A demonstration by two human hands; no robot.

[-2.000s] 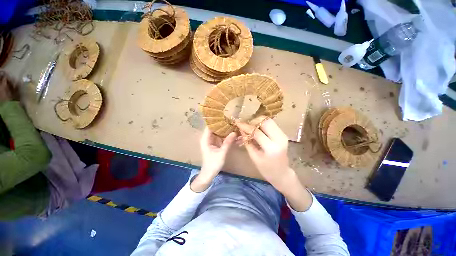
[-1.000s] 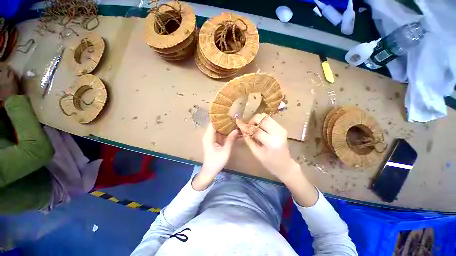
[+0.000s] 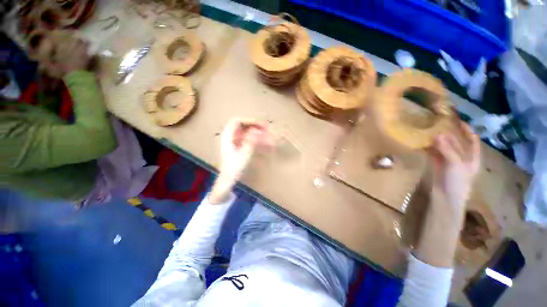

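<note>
My right hand [image 3: 454, 157] is shut on a wrapped tan ring [image 3: 399, 123] at its lower right edge and holds it up over the bench's right part; both are blurred. My left hand [image 3: 246, 144] is above the bench left of the small board, blurred, with fingers curled; whether it holds anything is unclear. The small cardboard work board [image 3: 378, 183] has a white lump [image 3: 384, 160] on it. Two ring stacks with cords in their holes, one [image 3: 280, 54] left of the other [image 3: 337, 81], stand at the bench's far side.
Two single rings [image 3: 180, 101] lie at the left, near a co-worker's green sleeve [image 3: 90, 114]. More rings [image 3: 478, 228] lie at the right, partly behind my right forearm, beside a black phone [image 3: 496, 273]. White bottles [image 3: 477, 78] and a blue crate [image 3: 414, 30] are at the far edge.
My right hand has carried the ring up and right, off the place over the board. My left hand has let go of the ring and moved left. The view has turned and shifted.
</note>
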